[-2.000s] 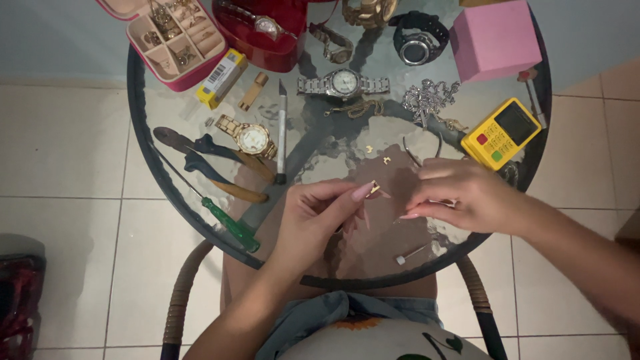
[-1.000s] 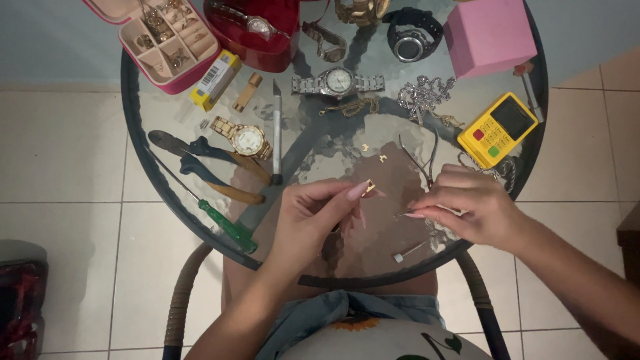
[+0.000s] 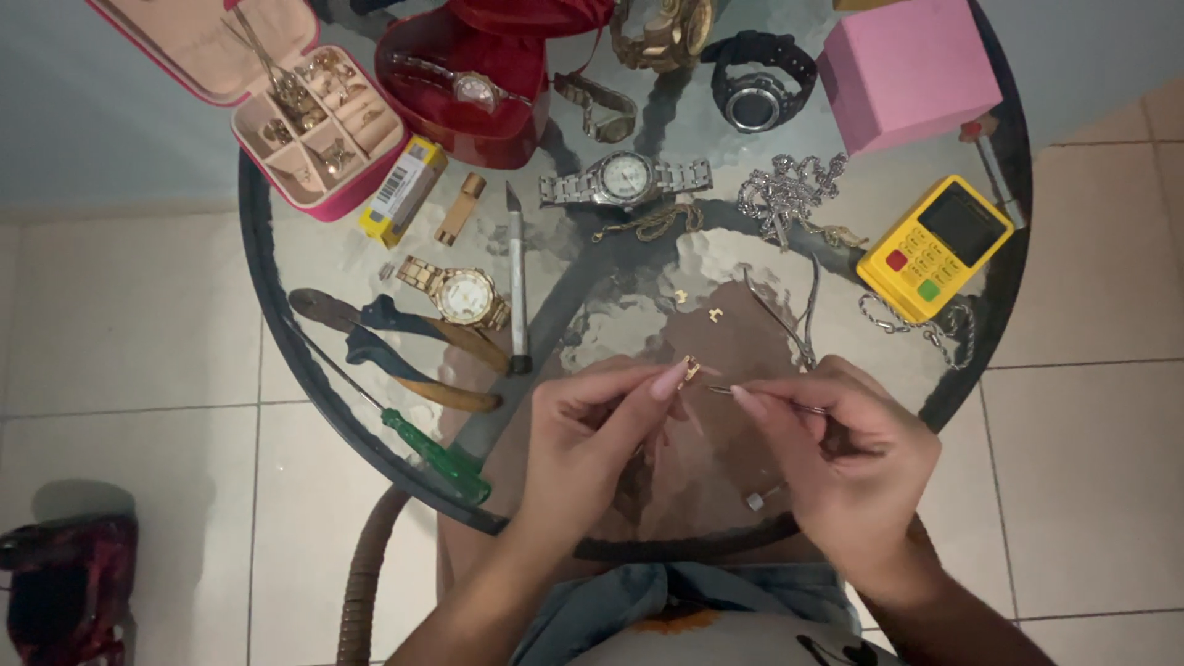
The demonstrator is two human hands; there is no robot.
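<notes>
Between its thumb and fingertips, my left hand (image 3: 601,435) pinches a small gold-coloured metal piece (image 3: 689,370), perhaps a watch-band link. My right hand (image 3: 846,444) holds a thin metal tool (image 3: 720,389); its tip points at the gold piece, and I cannot tell whether they touch. Two loose gold-coloured links (image 3: 715,315) lie on the glass table just beyond my hands. Thin curved metal handles (image 3: 803,324) show beyond my right hand; their link to the held tool is unclear. A small pin-like item with a pale square head (image 3: 755,502) lies near the table's front edge.
Pliers (image 3: 398,347), a green-handled screwdriver (image 3: 435,453), a craft knife (image 3: 517,277) and a gold-toned watch (image 3: 465,296) lie left. A silver watch (image 3: 624,178) and silver chain (image 3: 786,194) lie beyond. A yellow card reader (image 3: 936,248) and pink box (image 3: 911,74) stand right; a jewellery box (image 3: 370,176) is far left.
My right hand has brought the thin tool's tip closer to the gold piece in my left hand. My left hand keeps its pinch on that piece.
</notes>
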